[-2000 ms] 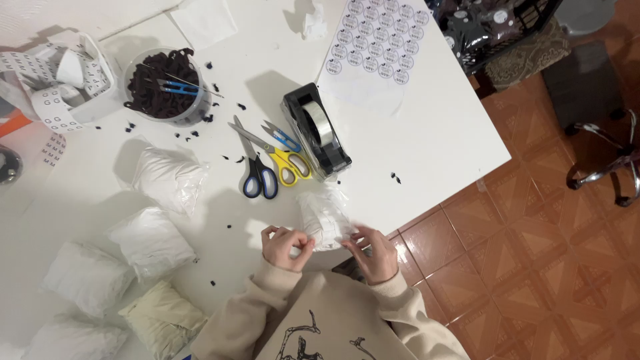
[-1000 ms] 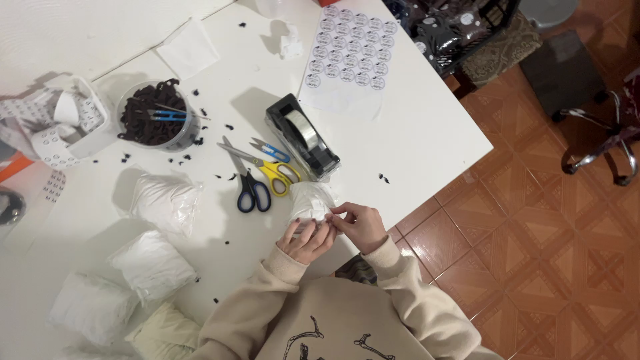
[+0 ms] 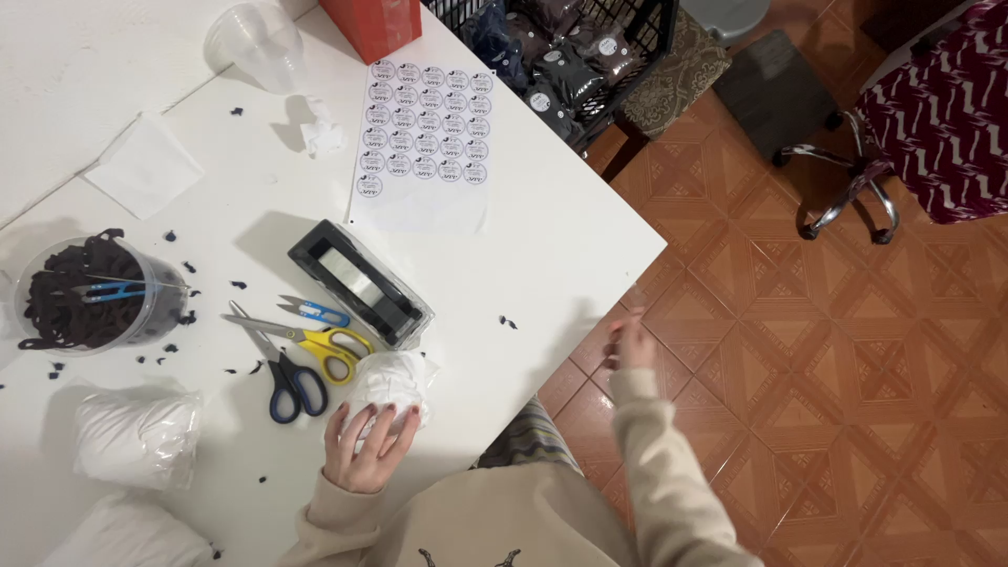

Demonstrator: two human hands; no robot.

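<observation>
My left hand rests with spread fingers on a white fabric bundle in clear plastic on the white table. My right hand, blurred, is out past the table edge over the tiled floor; whether something thin is between its fingers cannot be told. Beyond the bundle stands a black tape dispenser. To the bundle's left lie yellow-handled scissors, dark-blue-handled scissors and blue thread snips. A sheet of round stickers lies farther back.
A clear tub of dark strips stands at left, near more wrapped white bundles. A red box, a clear plastic cup and crumpled paper are at the back. A black crate of packets and a wheeled chair stand beyond.
My right hand has left the bundle and moved right, past the table edge. My left hand has stayed at the bundle, its fingers now spread over it. The view has shifted.
</observation>
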